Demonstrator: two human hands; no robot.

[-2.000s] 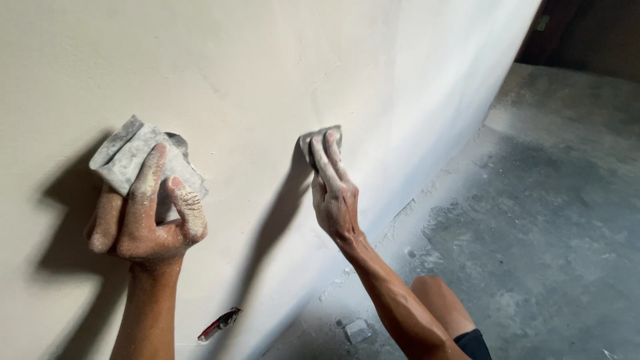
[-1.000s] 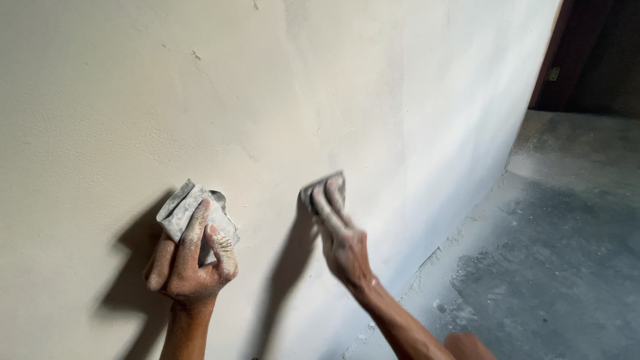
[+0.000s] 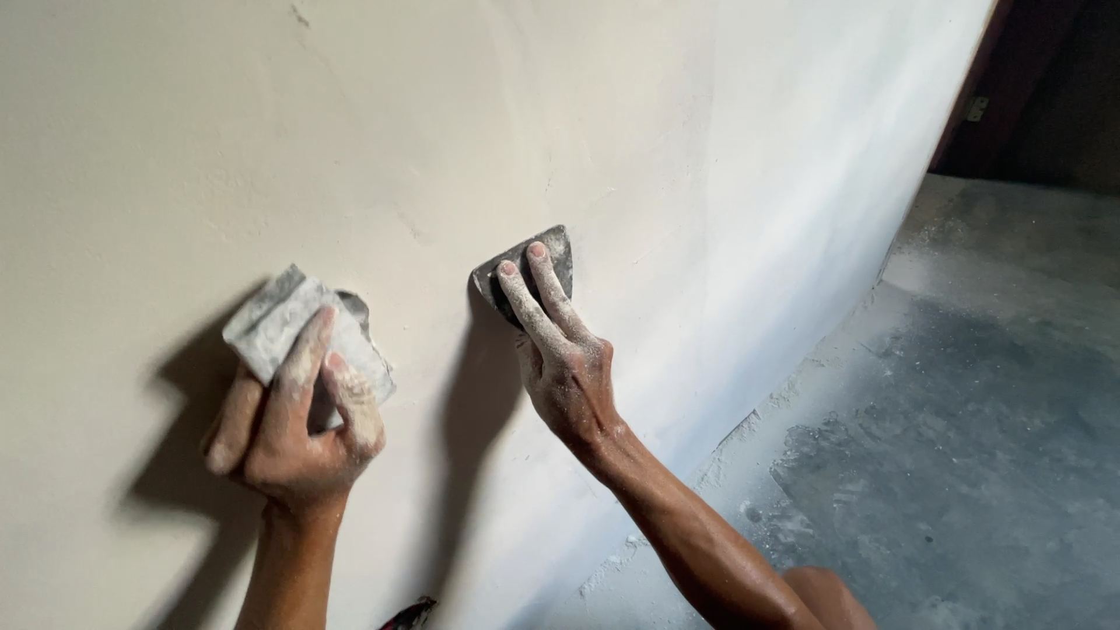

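My left hand [image 3: 306, 411], dusted with white powder, grips a folded, dusty grey-white sheet [image 3: 293, 328], possibly sandpaper; a darker piece [image 3: 354, 308] shows behind it. That hand is close to the pale wall [image 3: 420, 114] and casts a shadow on it. To the right, my right hand [image 3: 569, 367] presses a dark grey, roughly triangular flat pad [image 3: 554, 249] to the wall with two extended, powdery fingers. The other fingers of this hand are mostly hidden underneath.
A grey concrete floor [image 3: 962, 455] with white dust along the wall's foot lies at the right. A dark doorway [image 3: 1050, 96] is at the top right. Part of a red and black object [image 3: 409, 614] shows at the bottom edge.
The view has shifted. Both hands keep hold of their pieces, and the right hand's pad shows more of its face now than two seconds ago.
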